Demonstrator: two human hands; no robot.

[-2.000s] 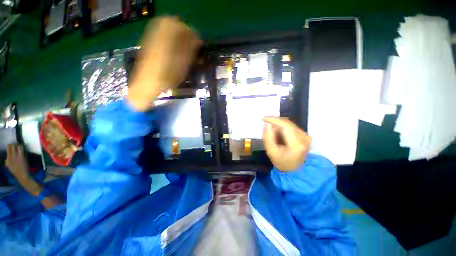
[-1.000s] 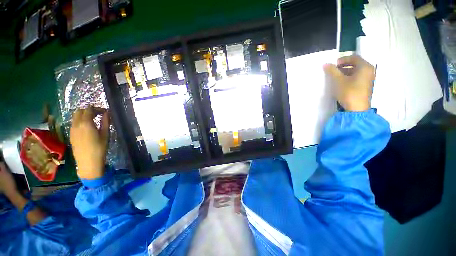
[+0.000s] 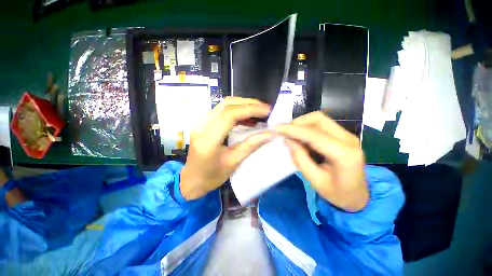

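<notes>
A sheet strip (image 3: 259,64) stands over the right slot of the black two-slot tray (image 3: 227,33), with a black square on its upper part and a white lower part bent towards me. My left hand (image 3: 224,143) pinches the strip's middle from the left. My right hand (image 3: 326,156) has its fingertips on the strip's middle from the right. The open unit in the left slot shows a bright central panel (image 3: 180,110). The unit in the right slot is mostly hidden by the strip and hands.
Another sheet strip (image 3: 343,81) with black squares lies right of the tray. Small white liner squares (image 3: 377,105) and a large white paper stack (image 3: 431,102) lie farther right. A clear plastic bag (image 3: 100,97) and a red bin (image 3: 35,124) are at left. Another person's hand shows at the left edge.
Both hands have come together over the tray's right slot, and a strip is now held between them. The strip right of the tray now shows black where white was.
</notes>
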